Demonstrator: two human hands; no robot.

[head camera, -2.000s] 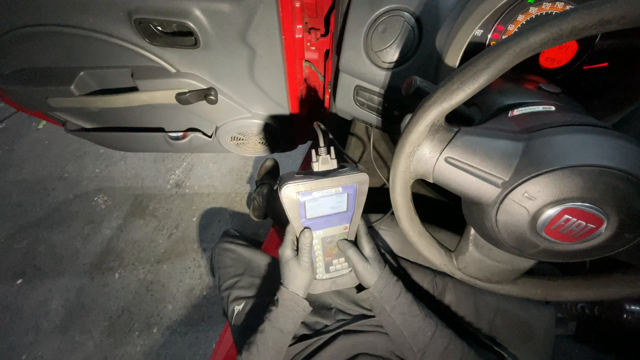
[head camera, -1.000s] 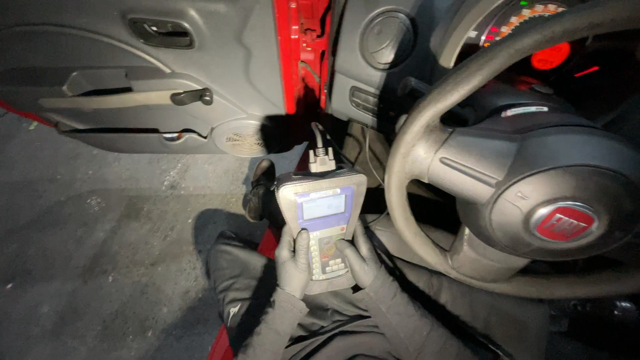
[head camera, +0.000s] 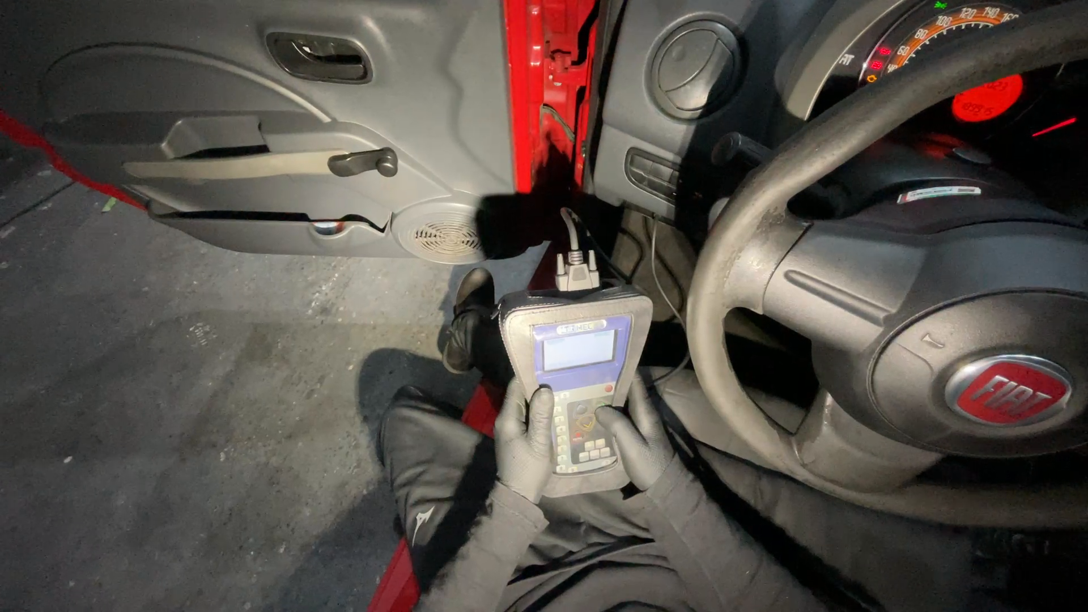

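A handheld diagnostic scan tool in a light cover is held upright over my lap, its screen lit. My gloved left hand grips its lower left side, thumb beside the column of keys. On the lower right side is my gloved right hand, its thumb over the keypad. A cable connector is plugged into the top of the tool, and its cable runs up into the shadow below the dashboard.
The steering wheel stands close to the right of my hands. At the left the car door is swung open above the concrete floor. The instrument cluster is lit. My shoe is outside the sill.
The text on the tool's screen has faded out or changed since the oldest frame. Both hands keep the same hold on the tool.
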